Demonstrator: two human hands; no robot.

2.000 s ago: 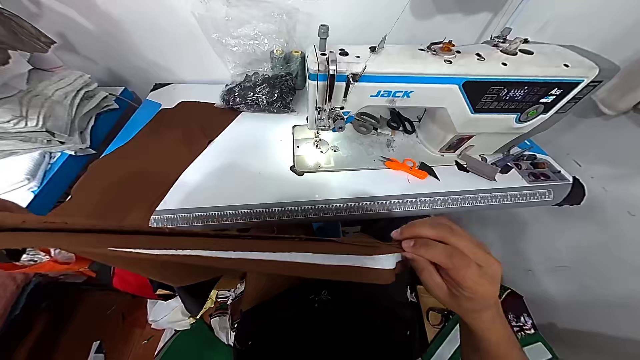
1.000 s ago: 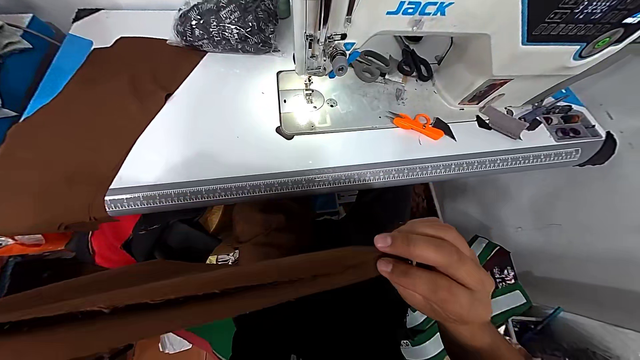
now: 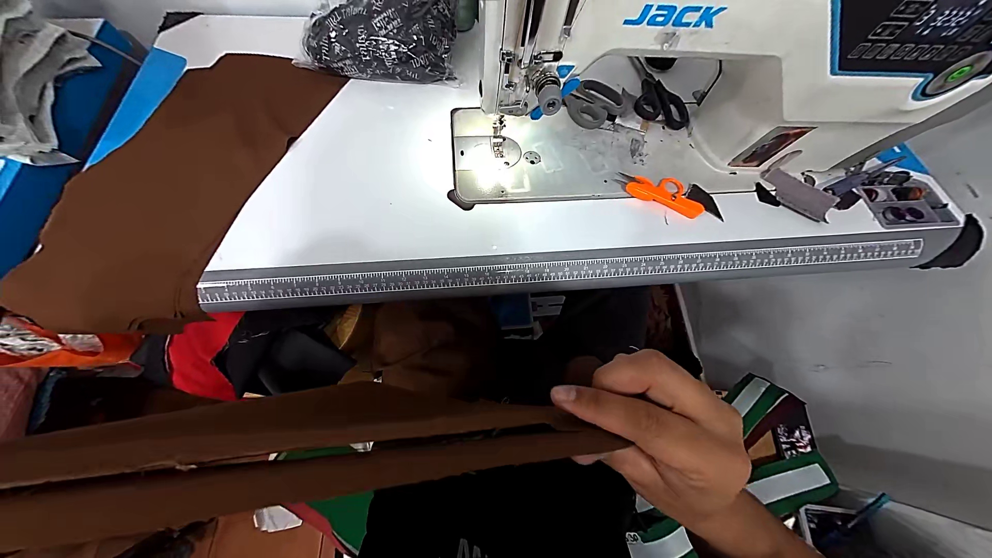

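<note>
My right hand (image 3: 674,442) pinches the end of a long folded brown fabric piece (image 3: 310,434) in front of the table. The fabric runs off to the left edge in two layers with a dark gap between them. My left hand is out of view. Another brown fabric piece (image 3: 170,170) lies over the table's left end. Behind stands a Jack sewing machine (image 3: 744,85), its lamp lit over the needle plate. Orange thread snips (image 3: 666,195) lie beside its metal bed plate.
A ruler strip (image 3: 558,271) runs along the table's front edge. Scissors (image 3: 660,101) lie under the machine arm. A plastic bag of dark labels (image 3: 380,39) sits behind, a small parts tray (image 3: 907,203) at right, and grey cloths (image 3: 35,85) at far left.
The white strip seen along the held fabric two seconds ago no longer shows; brown layers with a gap between them face up now. The view has moved closer to the table.
</note>
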